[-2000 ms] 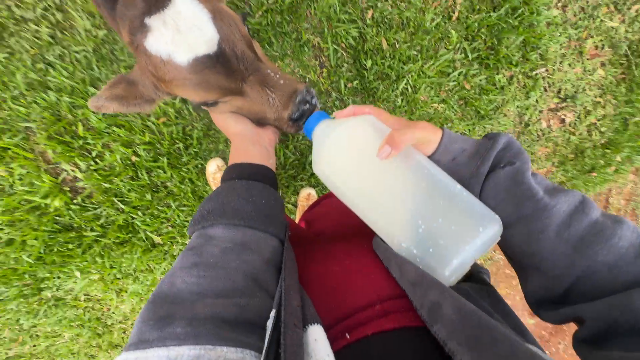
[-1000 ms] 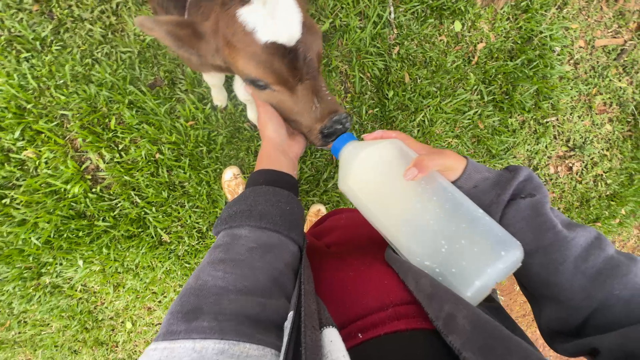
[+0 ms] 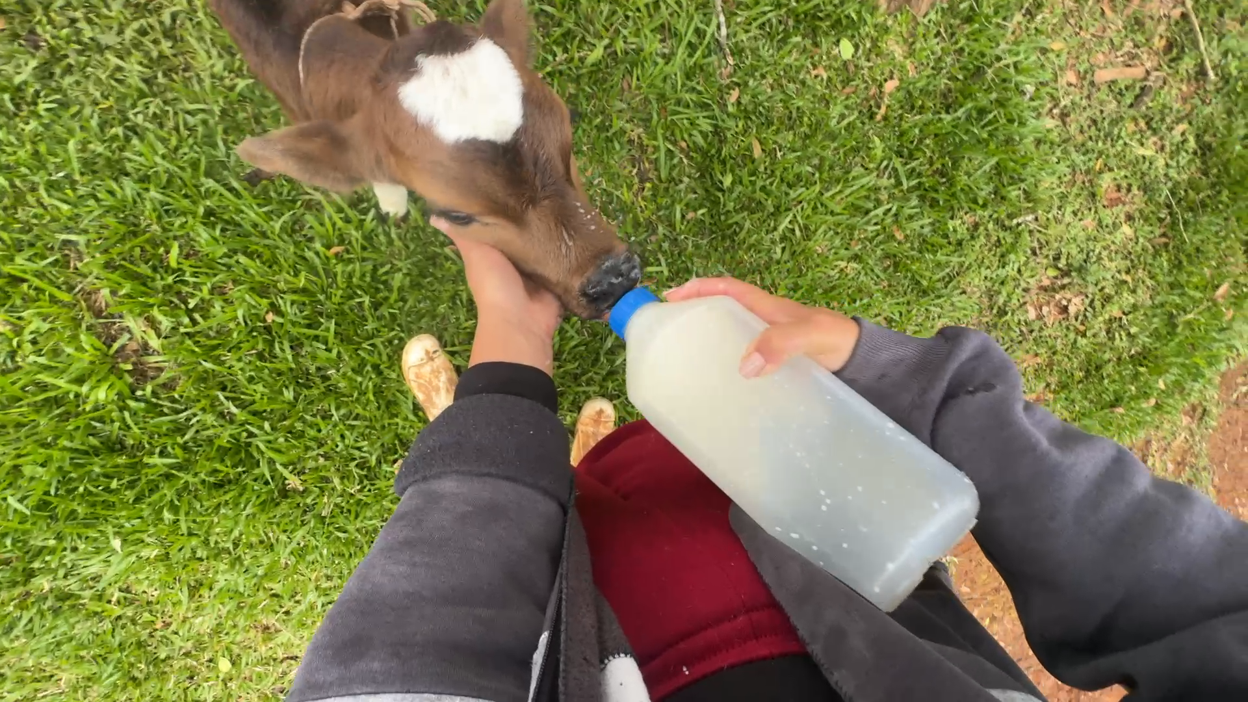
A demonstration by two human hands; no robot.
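A brown calf [image 3: 546,195] with a white forehead patch stands at the upper left, its muzzle at the blue cap [image 3: 632,308] of a large translucent plastic bottle. My right hand [image 3: 780,327] grips this bottle [image 3: 780,439] near its shoulder, and the bottle slants down to the right, with whitish liquid inside. My left hand [image 3: 512,297] cups the calf's lower jaw from beneath; most of its fingers are hidden behind the head. Whether a teat sits between the cap and the mouth cannot be seen.
Green grass [image 3: 195,390] surrounds the calf. My two light, soiled shoes [image 3: 429,373] show below my left hand. A thin rope [image 3: 385,10] lies around the calf's neck. Reddish bare soil [image 3: 1004,604] shows at the lower right, and a small brown piece [image 3: 1119,74] lies on the grass.
The calf's head stays at the bottle's cap and both hands keep their holds. Its white front legs, plainly seen a second ago, are now mostly hidden behind the head.
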